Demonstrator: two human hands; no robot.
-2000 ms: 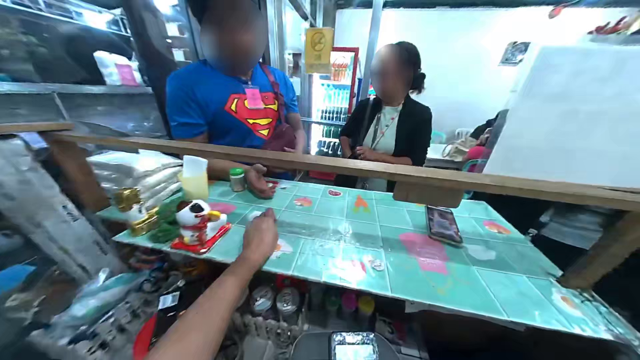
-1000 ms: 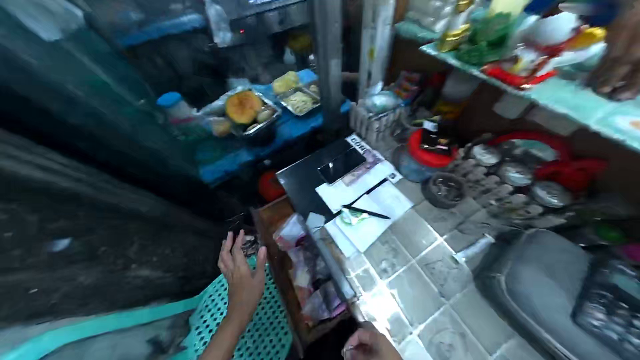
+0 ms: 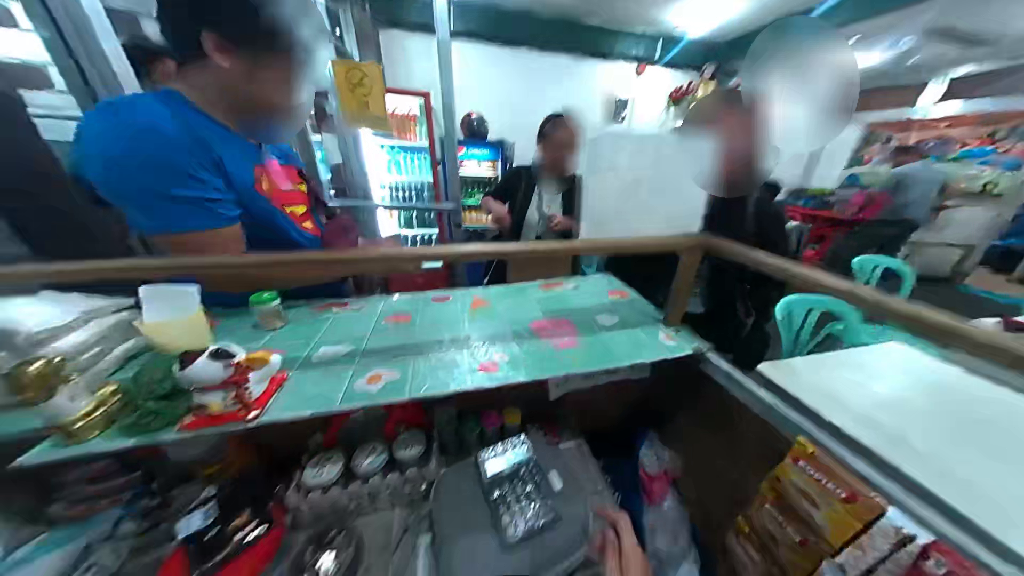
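One of my hands, which looks like my right hand [image 3: 620, 544], shows at the bottom edge, by the right side of a dark grey padded surface [image 3: 512, 512]; blur hides whether it touches it or holds anything. A calculator [image 3: 518, 490] in a shiny clear cover lies on that surface. My left hand is out of the frame. Beyond is a green tiled counter [image 3: 432, 340]. On its left part are a white lucky cat figurine [image 3: 232, 376] on a red base, a green-lidded jar [image 3: 267, 310] and a cup-like container [image 3: 172, 312].
A wooden rail [image 3: 480, 252] runs above the counter. Behind it stand a person in a blue shirt [image 3: 172, 160] and several others. Cans [image 3: 370, 460] sit below the counter. Yellow packs [image 3: 824, 496] are at lower right, beside a white tabletop [image 3: 904, 424]. Drink fridges stand behind.
The view has swung from the open drawer and papers back up to the counter. My left hand, over the drawer area a second ago, has left the frame. The phone seen earlier on the counter no longer shows there.
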